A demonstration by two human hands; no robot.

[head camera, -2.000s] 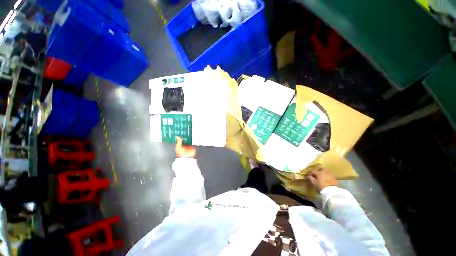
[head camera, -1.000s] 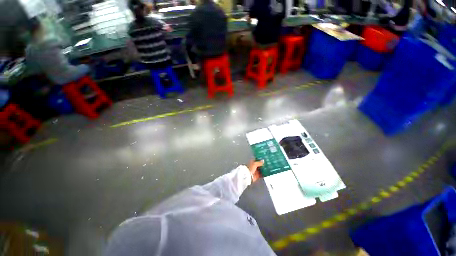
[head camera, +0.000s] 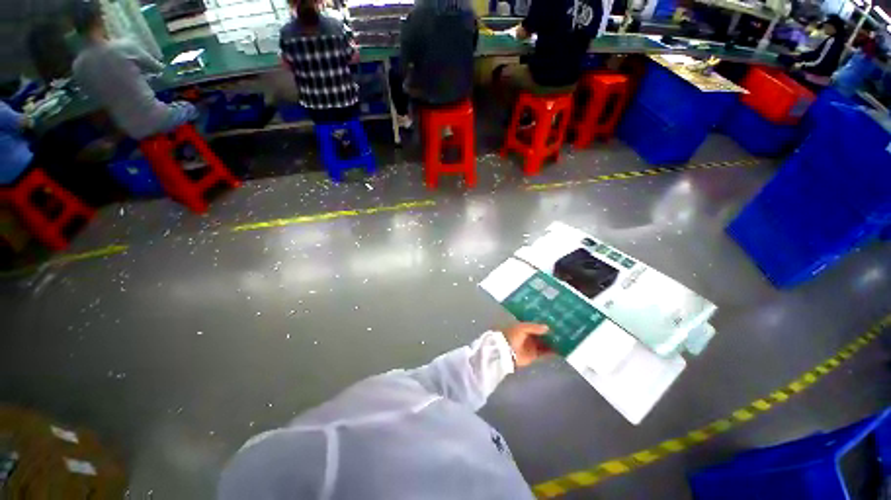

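My left hand grips the near edge of an unfolded colour box blank, white and green with a black device picture. The blank is held out flat over the floor, with its printed side up and its flaps towards the right. My fingers lie partly under it, so I cannot tell whether it is one sheet or several. My left sleeve is white. My right hand is not in view.
Several people sit on red stools and a blue stool along a green-topped bench. Blue crates stand at the right and lower right. A brown carton is at the lower left. Yellow lines and scraps mark the floor.
My view has turned from the kraft-wrapped bundle and crates to the bench with seated people. My right hand has left view. The blank in my left hand has swung to the right.
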